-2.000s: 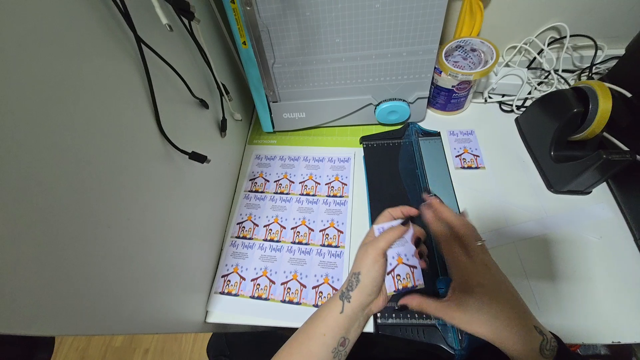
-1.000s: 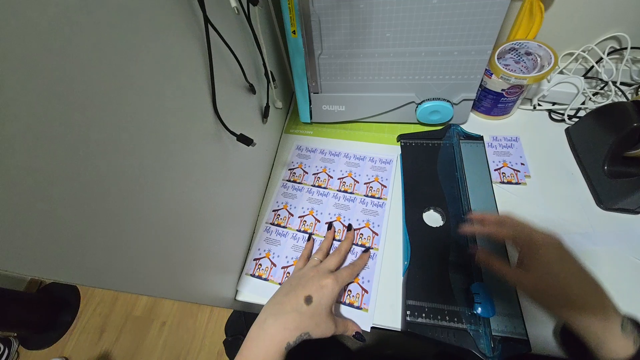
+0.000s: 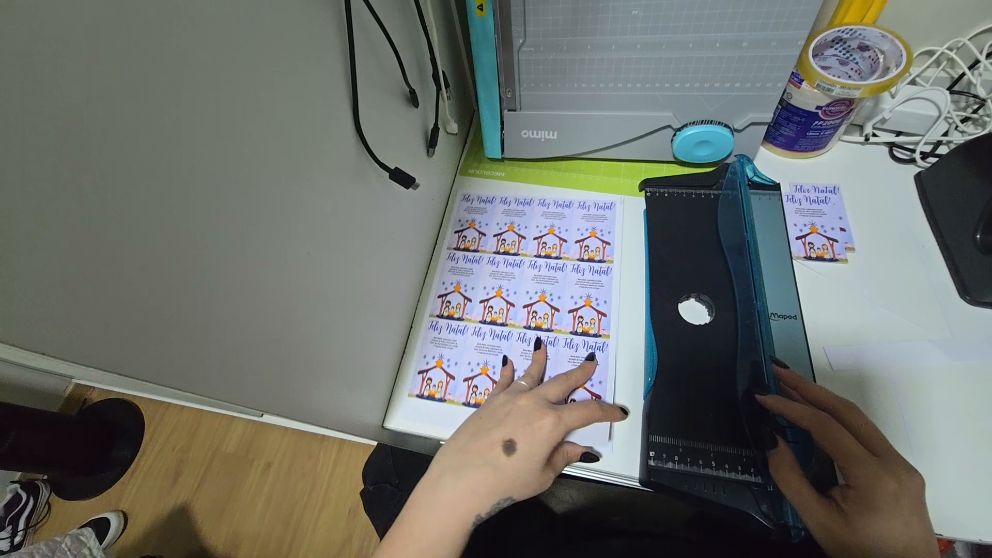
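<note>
Under the spread fingers of my left hand lies a printed sheet of Christmas cards, on a stack of paper at the desk's left part. The hand presses flat on the sheet's lower right and covers some cards. To its right stands a black and blue Maped paper trimmer, with a round hole through its base. My right hand rests on the lower end of its blue guide rail, fingers bent over it; whether they grip the cutter slide is hidden. Cut cards overlap beside the trimmer's upper right.
A grey and turquoise mimo trimmer lies at the back on a green cutting mat. Tape rolls, white cables and a black tape dispenser stand at the right. Black cables hang at the left.
Two seconds ago both hands were at a cut card over the trimmer, and one card lay at its right; now cards overlap there. My left hand has moved onto the sheet, my right onto the rail.
</note>
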